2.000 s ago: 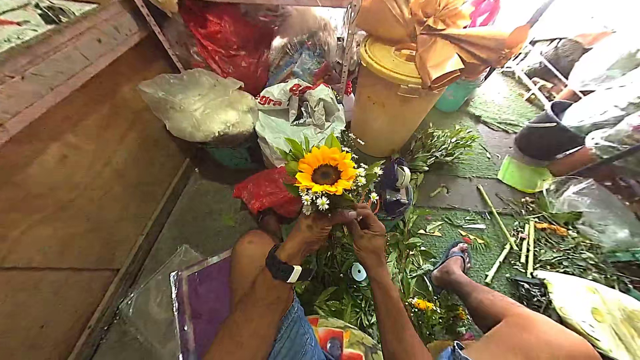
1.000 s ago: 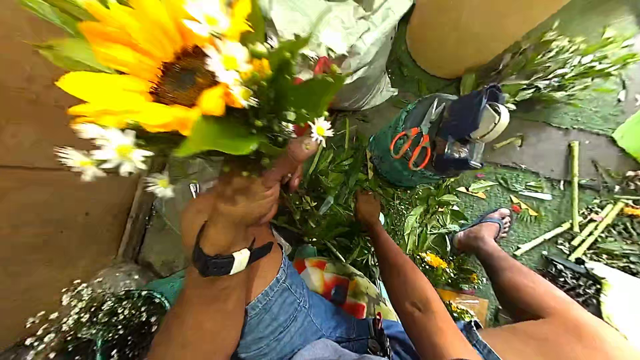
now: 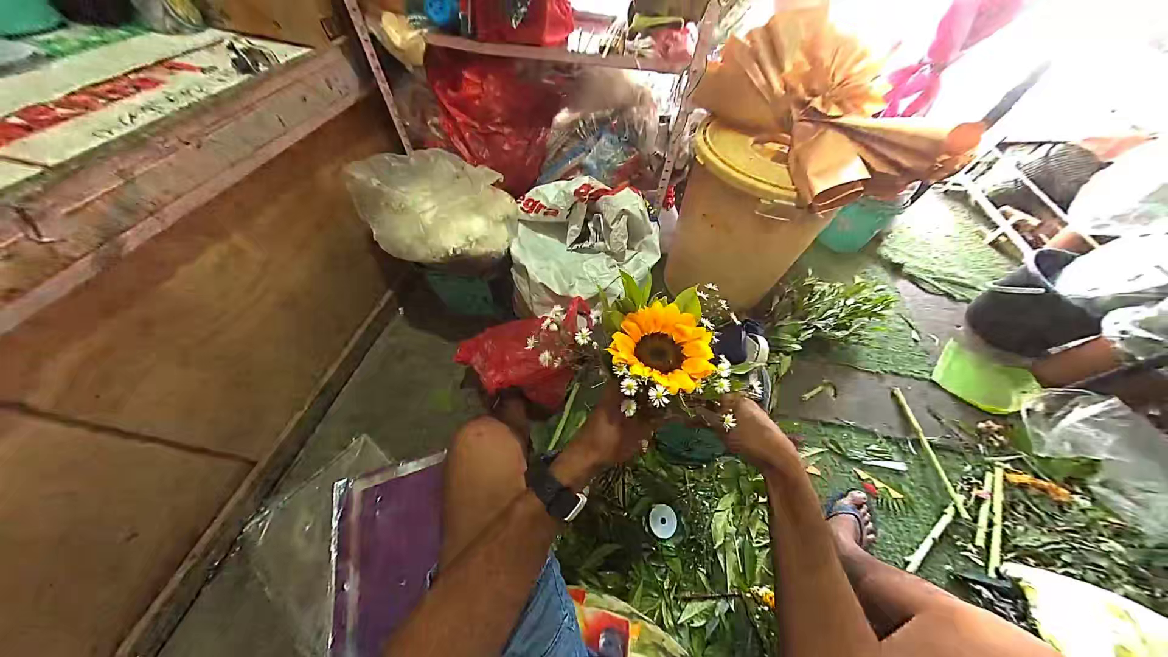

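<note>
A small bouquet with one sunflower (image 3: 659, 351), white daisy-like flowers (image 3: 657, 395) and green leaves stands upright at mid-view. Below the blooms, my left hand (image 3: 613, 429) is closed around the stems. My right hand (image 3: 744, 427) is at the bouquet's right underside, its fingers mostly hidden by flowers, so its hold is unclear. Behind the bouquet, a dark-topped container (image 3: 756, 351) shows in part. A white round spool (image 3: 662, 521) lies on cut foliage (image 3: 721, 529) beneath my hands.
A lidded beige bin (image 3: 744, 228) with brown wrapping stands ahead, beside a white sack (image 3: 584, 251). A red plastic bag (image 3: 520, 356) lies near my left knee, a purple board (image 3: 388, 547) at my left. Cut stems (image 3: 931, 452) litter the right. Another person's arm (image 3: 1077, 360) shows far right.
One second ago the bouquet was close up at upper left in my left hand, with my right hand low among the foliage. Now both hands are together at the bouquet. The view has shifted.
</note>
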